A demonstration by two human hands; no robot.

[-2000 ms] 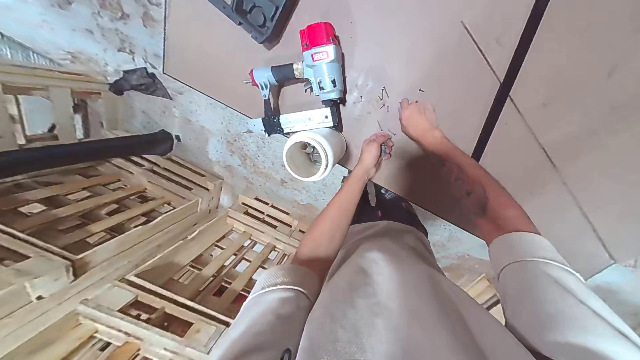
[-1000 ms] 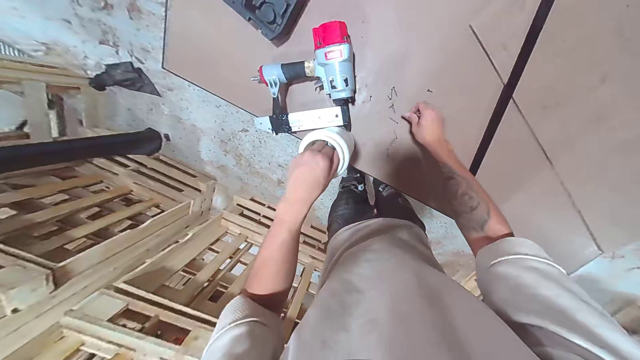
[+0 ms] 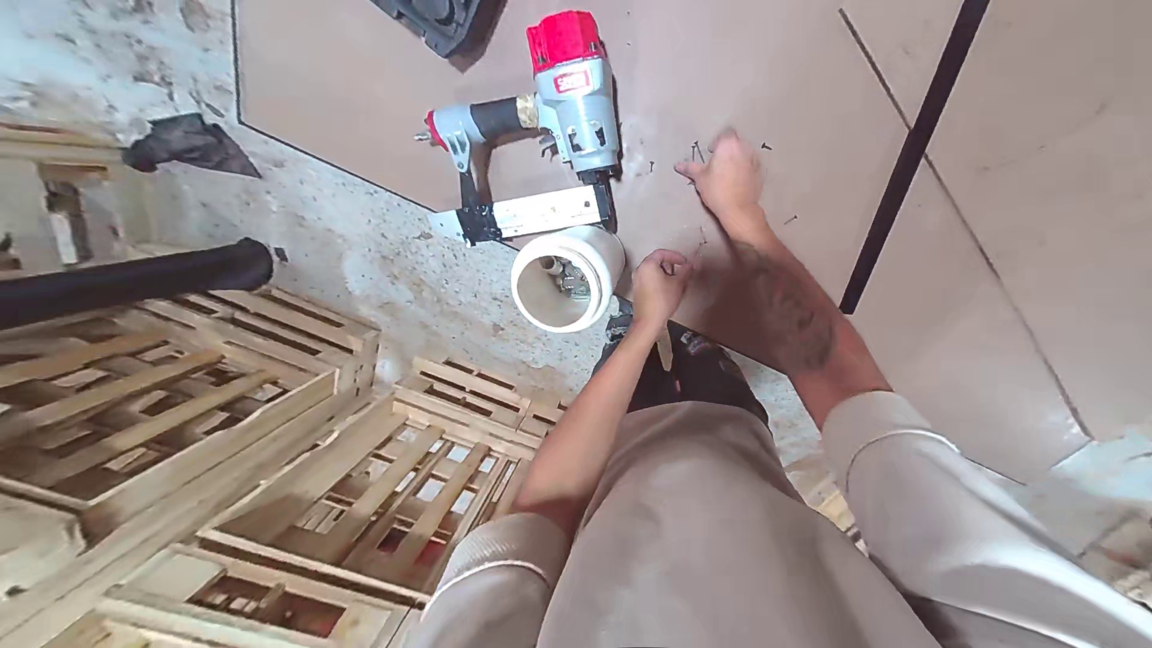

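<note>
Over the brown board [image 3: 765,72], my right hand [image 3: 731,180] reaches among several small loose screws [image 3: 697,151], thumb and fingers apart; whether its fingertips touch one is unclear. My left hand [image 3: 661,281] is curled near the board's edge, with small dark pieces, apparently screws, between its fingers. Left of that hand a white plastic tub [image 3: 612,247] lies with its round opening facing the camera and small metal pieces inside. A grey and red pneumatic nailer [image 3: 580,112] lies on the board just above the tub, its magazine close to the tub.
A dark plastic case [image 3: 441,22] sits at the top edge. A black strip [image 3: 913,162] crosses the board at the right. Wooden pallets or crates [image 3: 297,432] fill the lower left, with a black tube [image 3: 135,279] above them. A dark cloth [image 3: 193,144] lies on the speckled floor.
My left hand has come out of the white tub and back to the board's edge. My right hand has moved up among the screws, and fewer screws show on the board.
</note>
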